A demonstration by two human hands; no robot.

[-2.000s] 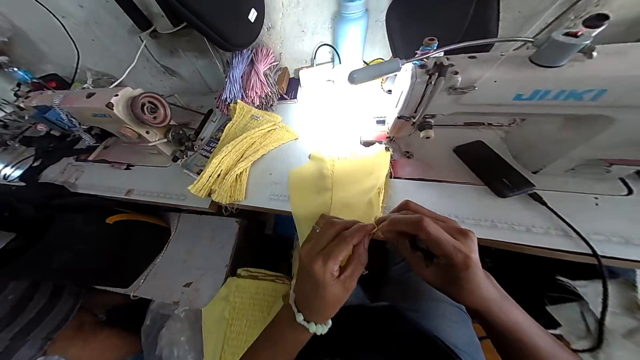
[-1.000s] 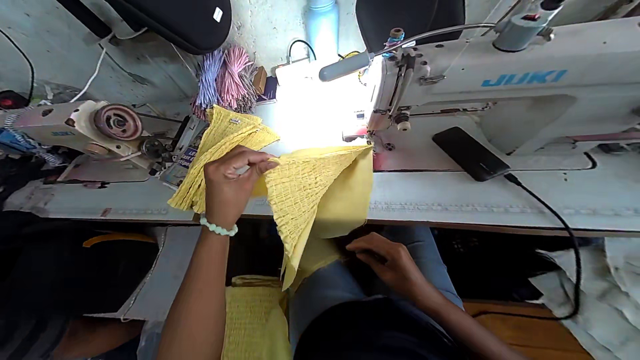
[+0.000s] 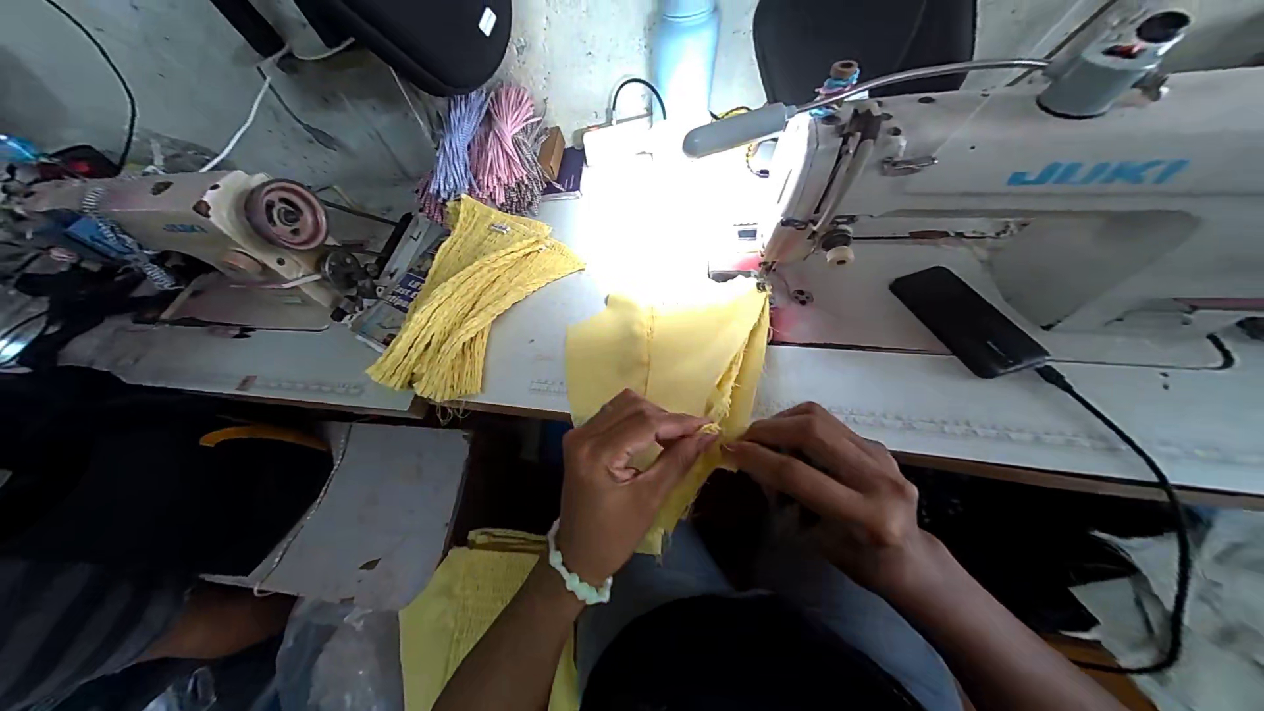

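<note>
A yellow fabric piece (image 3: 681, 346) hangs from the needle area of a Juki sewing machine (image 3: 1027, 178) over the table's front edge. My left hand (image 3: 637, 464), with a pale beaded bracelet on the wrist, pinches the fabric's edge between thumb and index finger. Close beside it, my right hand (image 3: 829, 474) has its fingertips on the same edge; the small part between them is partly hidden. To the left on the table lies a pile of gathered yellow fabric pieces (image 3: 464, 296). More yellow fabric (image 3: 474, 612) lies low, beside my left forearm.
A black phone (image 3: 968, 321) with a cable lies on the machine bed. Bundles of purple and pink strips (image 3: 489, 143) and a blue bottle (image 3: 684, 59) are behind. At left stands another sewing machine (image 3: 188, 222); a person's arm (image 3: 217, 617) shows below it.
One second ago my left hand held gathered fabric farther left and my right hand was lower, apart from it. Both hands now meet at the fabric's edge, and its smooth side faces up.
</note>
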